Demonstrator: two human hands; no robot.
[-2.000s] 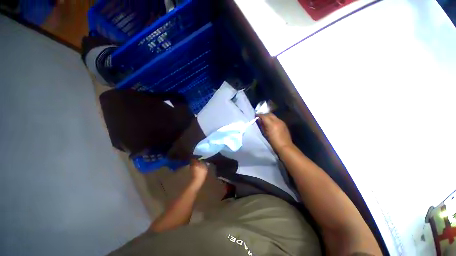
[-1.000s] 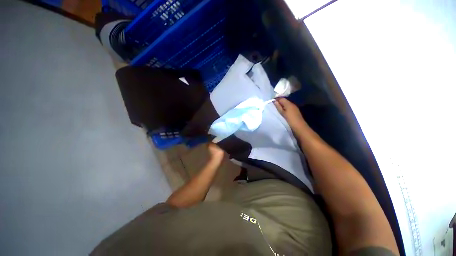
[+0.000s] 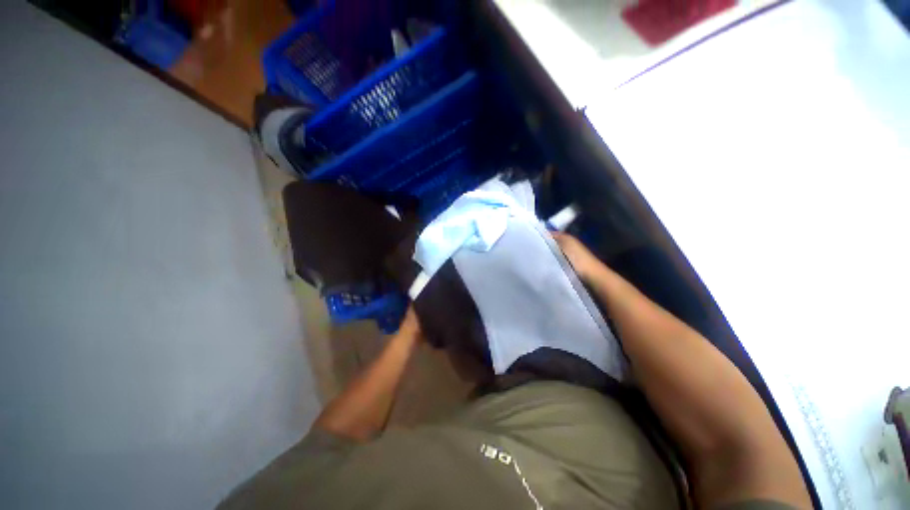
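Grey-white fabric panels [image 3: 529, 289] with dark brown undersides lie across my lap. A crumpled pale blue-white cloth [image 3: 464, 229] lies over their far end, with a white strip at its near left corner. My left hand [image 3: 411, 324] is at the left side of the bundle, closed on the dark fabric edge; its fingers are mostly hidden. My right hand [image 3: 574, 251] is closed on the right edge of the grey-white panels, fingertips hidden. A small white piece [image 3: 564, 217] shows just beyond it.
Blue plastic crates [image 3: 399, 129] stand ahead, left of the table. Dark brown fabric [image 3: 339, 234] hangs over a low blue crate [image 3: 359, 307]. The white table [image 3: 758, 199] is on the right, with a red item [image 3: 679, 15] at its far end. A grey surface [image 3: 150, 259] fills the left.
The pale blue-white cloth is no longer stretched between my hands; it lies bunched over the panels' far end. My hands have moved to the panels' sides, and more grey-white fabric shows.
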